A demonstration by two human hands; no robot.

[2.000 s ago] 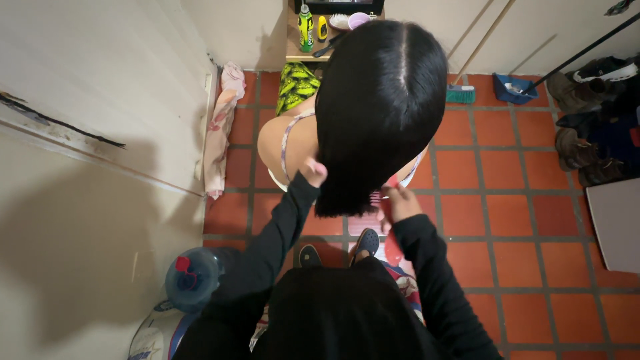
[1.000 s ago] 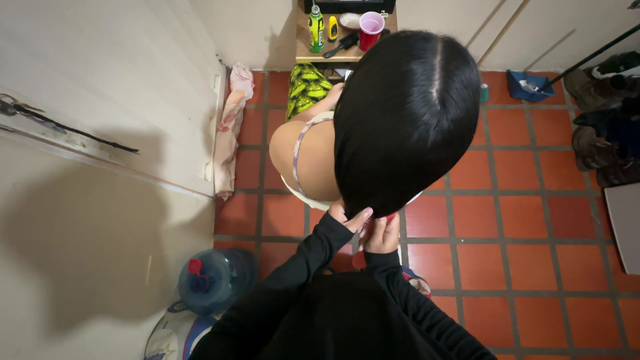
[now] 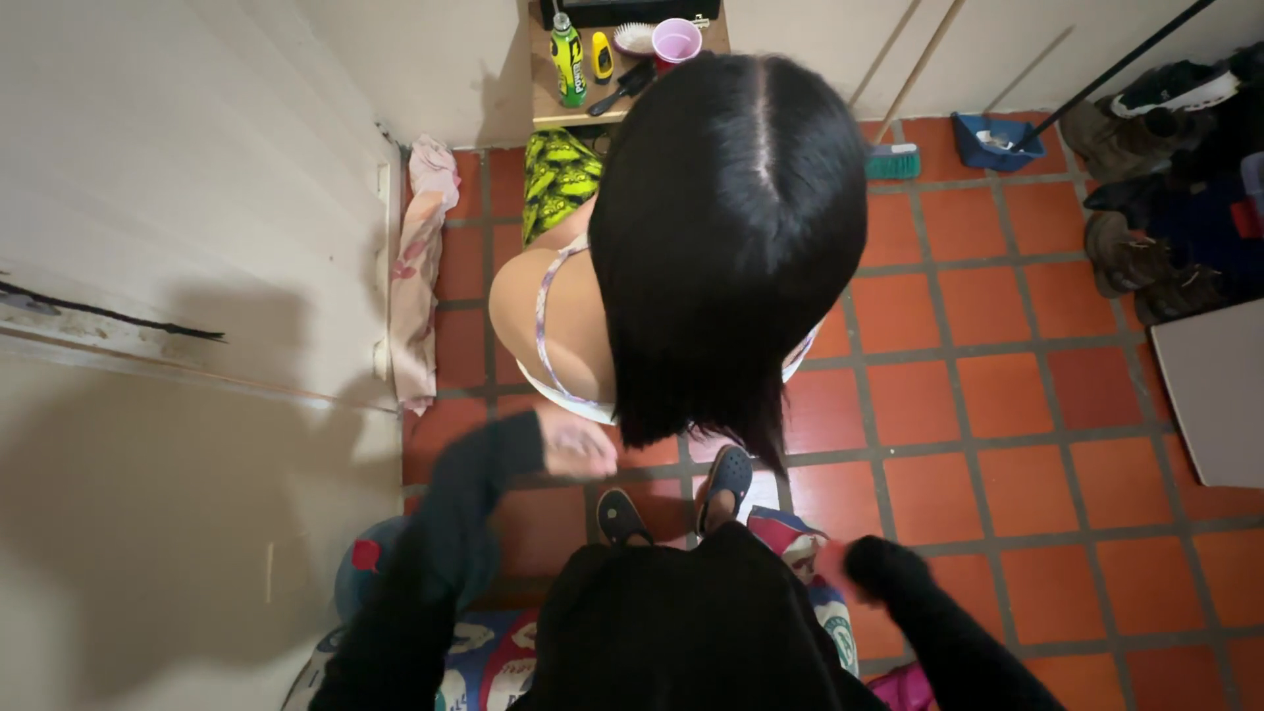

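Note:
A seated person with long, straight black hair [image 3: 731, 247] has their back to me; the hair hangs down in the middle of the view, its ends uneven and one lock lower at the right. My left hand [image 3: 579, 444], blurred, is beside the hair ends at the left, apart from them, with nothing seen in it. Lower right, well away from the hair, my right hand [image 3: 857, 571] is strongly blurred and mostly hidden by its black sleeve; something reddish shows at its fingers, but what it is cannot be told.
Beyond the person, a small wooden table [image 3: 545, 111] bears a green bottle [image 3: 569, 64], a black hairbrush [image 3: 622, 89] and a pink cup [image 3: 676, 44]. A broom [image 3: 894, 161] and blue dustpan [image 3: 995, 143] stand by the wall. Shoes [image 3: 1121, 257] are at right, a water jug [image 3: 360, 568] at lower left.
Both hands were together at the hair ends one second ago. They have let go and moved apart, the left hand to the left, the right hand down and to the right. The hair now hangs loose.

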